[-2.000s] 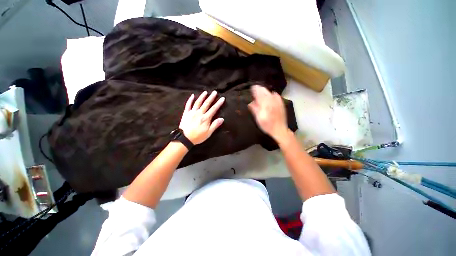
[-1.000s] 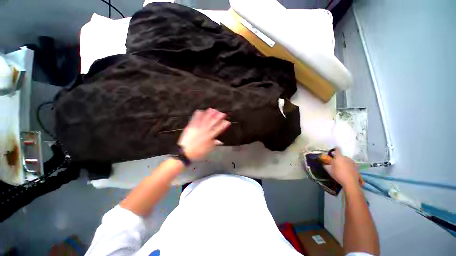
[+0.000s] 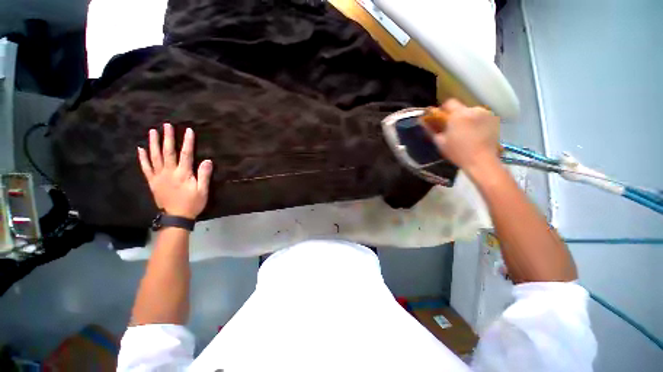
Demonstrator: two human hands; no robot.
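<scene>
The large dark brown-black garment (image 3: 269, 123) lies over the white ironing table cover (image 3: 291, 230), with a thin pale seam line along its lower part. My left hand (image 3: 177, 178) lies flat on the garment's left part, fingers spread, holding nothing. My right hand (image 3: 469, 134) grips the orange-brown handle of the steam iron (image 3: 418, 142). The iron is over the garment's right end, its pointed end to the upper left. Whether its sole touches the cloth cannot be told.
A long padded white form (image 3: 451, 51) on a tan wooden base (image 3: 425, 67) stands at the back right. Blue hoses (image 3: 611, 185) run right from the iron. Another workstation (image 3: 16, 207) is at the left edge. A cardboard box (image 3: 445, 325) is on the floor.
My right hand first left the garment and took hold of the iron at the right, then brought it up and left over the garment. My left hand has moved left along the cloth.
</scene>
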